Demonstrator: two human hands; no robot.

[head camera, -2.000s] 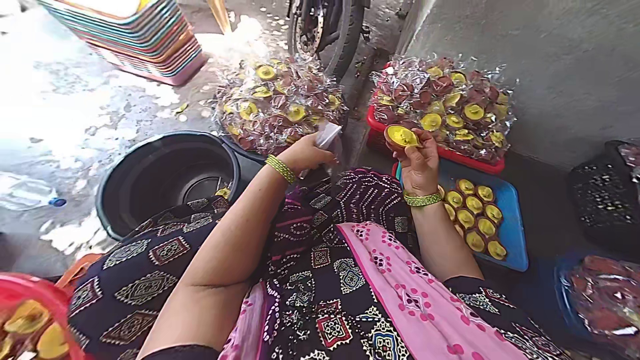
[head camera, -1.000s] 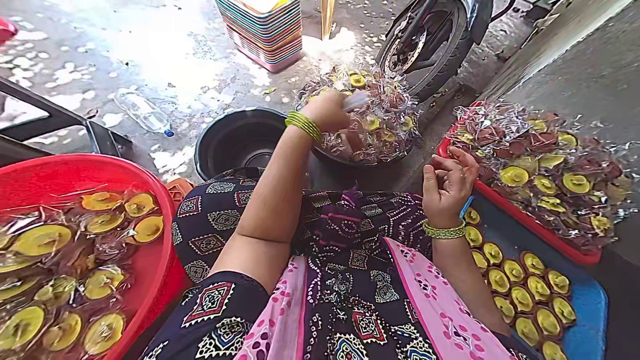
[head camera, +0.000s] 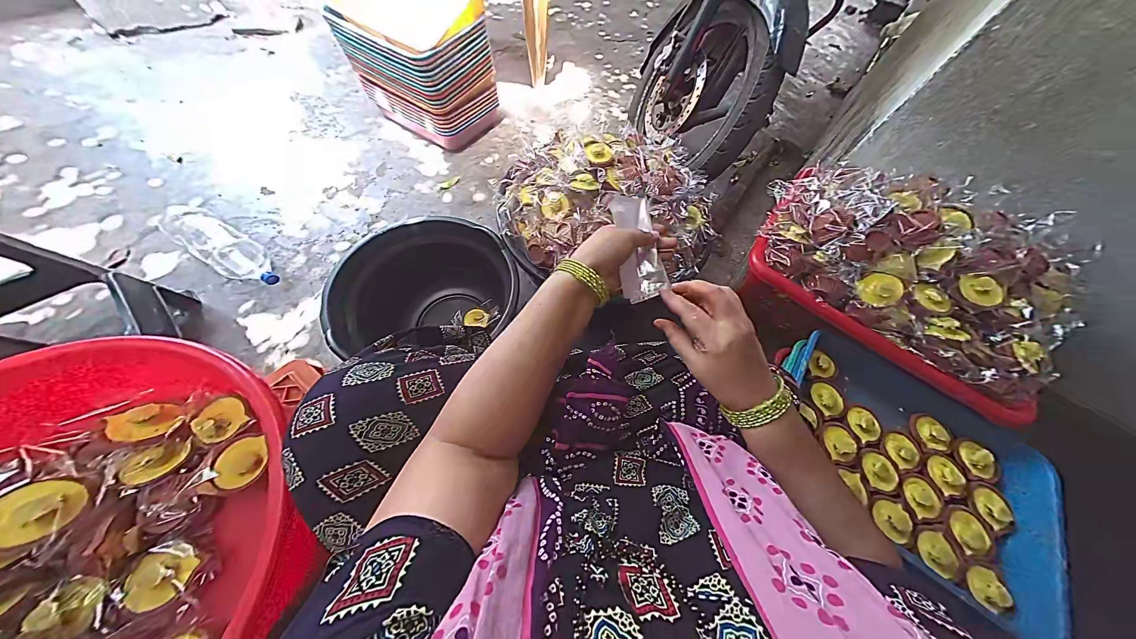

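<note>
My left hand (head camera: 621, 253) grips a bundle of clear plastic wrappers (head camera: 641, 266) above my lap. The fingertips of my right hand (head camera: 717, 337) touch the lower edge of the bundle; whether they pinch it I cannot tell. Beyond my hands, wrapped small brown cups with yellow filling (head camera: 568, 204) are heaped in a round container. On my right, similar unwrapped cups (head camera: 923, 497) stand in rows on a blue tray (head camera: 1034, 532). Behind that tray, a red crate (head camera: 887, 355) holds a heap of wrapped ones.
A black tub (head camera: 355, 293) with a yellow piece inside stands ahead. At the left are a red basket (head camera: 257, 417) of wrapped cups and a plastic bottle (head camera: 222, 244). Farther off are stacked coloured trays (head camera: 426, 80) and a motorcycle wheel (head camera: 710, 89).
Two seconds ago my right hand held a yellow-filled cup; one second ago it was empty. My left hand has come back from over the round heap, and both hands now meet at the wrappers.
</note>
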